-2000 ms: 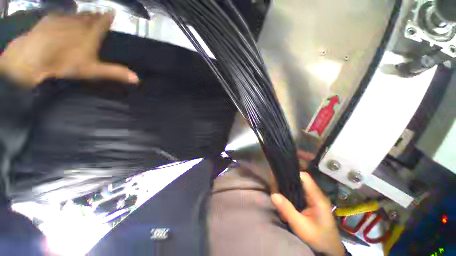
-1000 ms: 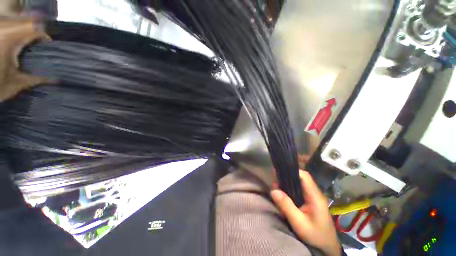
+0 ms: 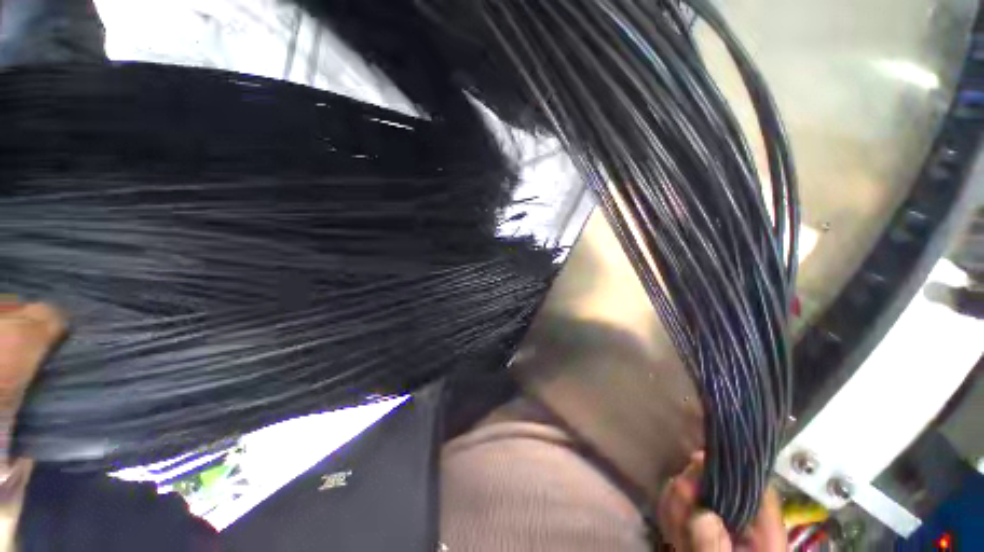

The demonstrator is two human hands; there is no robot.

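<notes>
A thick bundle of black cables (image 3: 691, 216) arches from the top middle down to the lower right. My right hand (image 3: 718, 518), cut off by the bottom edge, is closed around its lower end, and the cable tips are hidden. A wide mass of black hanging cable stock (image 3: 248, 248) fills the left. My left hand (image 3: 24, 367) is at the left edge, mostly out of the picture, touching the stock's lower left part; its fingers are mostly hidden.
The metal work plate (image 3: 863, 119) lies behind the bundle. A white machine arm (image 3: 896, 377) with bolts stands at right. A yellow handle (image 3: 801, 512) and a red one show beside my right hand. My lap (image 3: 529, 485) is below.
The view has shifted, and the bundle now looks wider and sits further right with my right hand. My left hand has moved down along the left edge. The bundle still lies in my right hand.
</notes>
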